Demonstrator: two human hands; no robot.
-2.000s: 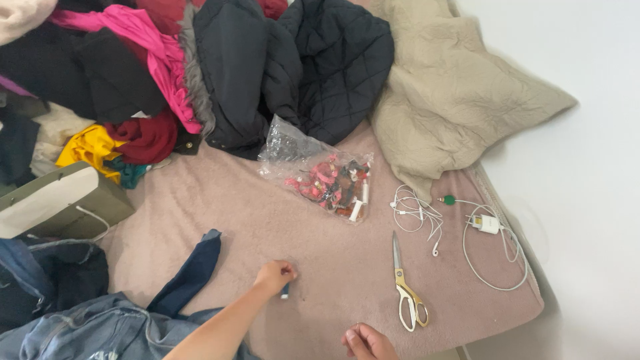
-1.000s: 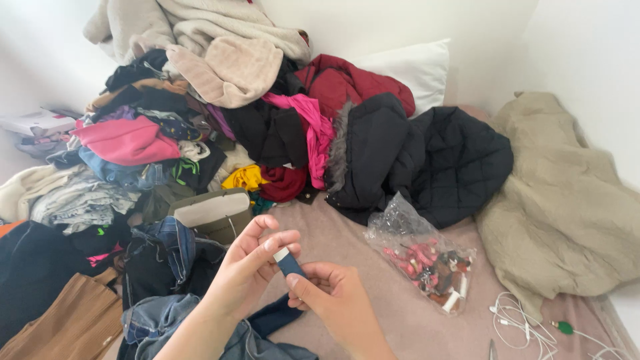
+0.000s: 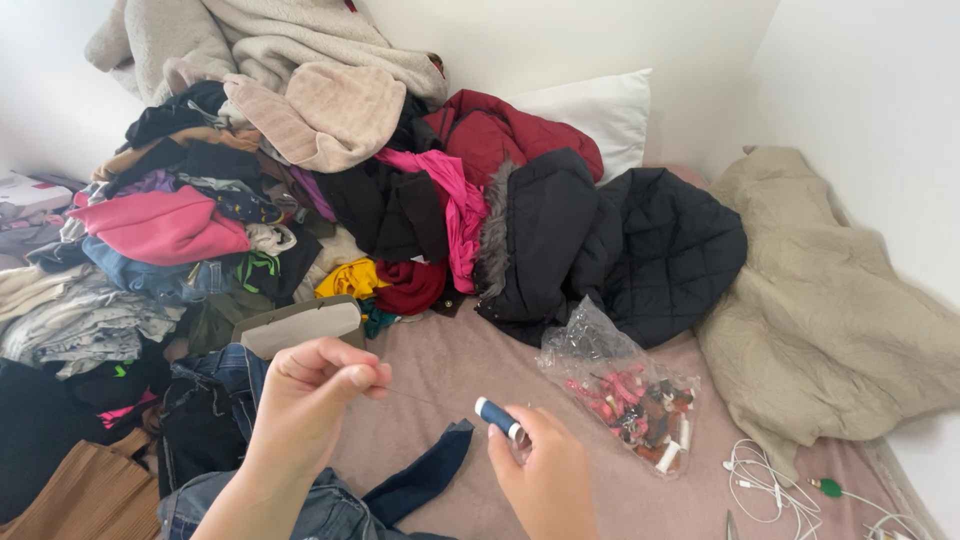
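Between the fingertips of my left hand (image 3: pixel 319 401) is the end of a thin thread (image 3: pixel 412 395). It runs toward a spool of dark blue thread (image 3: pixel 496 418), which my right hand (image 3: pixel 541 476) grips by its lower end. Below both hands lie blue denim garments (image 3: pixel 300 506) and a navy strip of cloth (image 3: pixel 424 476) on the pinkish bedspread (image 3: pixel 442 356). A clear plastic bag (image 3: pixel 622 397) with thread spools and small pink, brown and black items rests right of my right hand. Only the tip of the scissors (image 3: pixel 730 526) shows at the bottom edge.
A large heap of clothes (image 3: pixel 161 225) fills the left side, with a box-like bag (image 3: pixel 300 328) before it. Black padded jackets (image 3: pixel 667 251) and a beige cloth (image 3: pixel 825 300) lie behind the plastic bag. White earphones (image 3: pixel 772 480) and a cable (image 3: pixel 874 501) lie at lower right.
My hands, together at the spool a second ago, have moved apart. The thread now stretches between them, and the spool is in my right hand. The view has tilted up since the first frame.
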